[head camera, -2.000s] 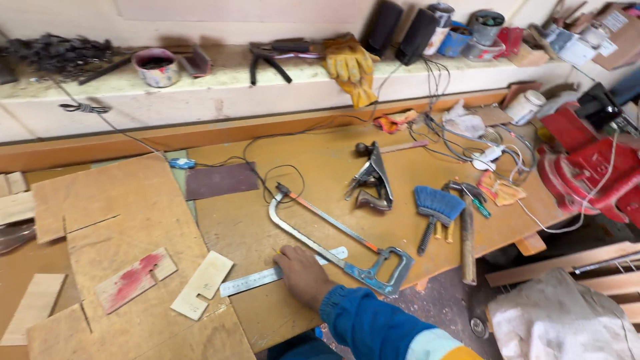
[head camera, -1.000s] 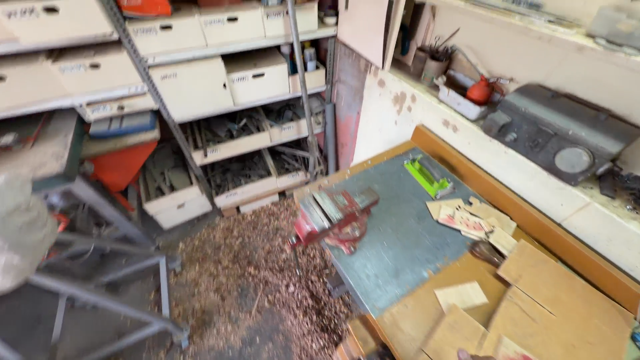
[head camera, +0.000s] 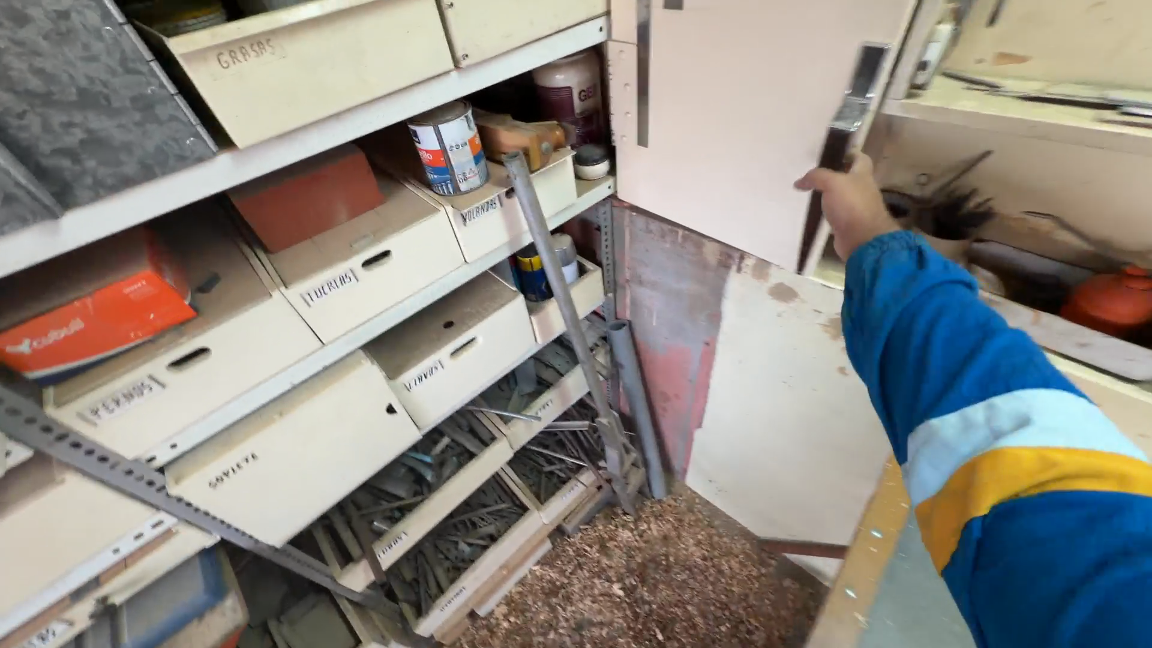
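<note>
My right hand (head camera: 850, 202), in a blue sleeve with light and yellow bands, reaches to the upper right. Its fingers are at the edge of a pale cabinet door (head camera: 729, 108), by a dark upright strip with a shiny metal piece (head camera: 855, 99) at its top. Whether the fingers are closed around that edge is hard to tell. My left hand is out of view.
Metal shelving with cream bins (head camera: 387, 270) fills the left; a paint can (head camera: 447, 148) stands on one bin. A long metal bar (head camera: 567, 315) leans there. Wood shavings (head camera: 648, 576) cover the floor. The workbench edge (head camera: 859, 558) is at lower right, a red container (head camera: 1111, 301) above it.
The view has swung from the bench to the shelving and cabinet door. Two seconds ago a hand rested on a metal ruler beside a hacksaw; now my right hand is raised at the door's edge.
</note>
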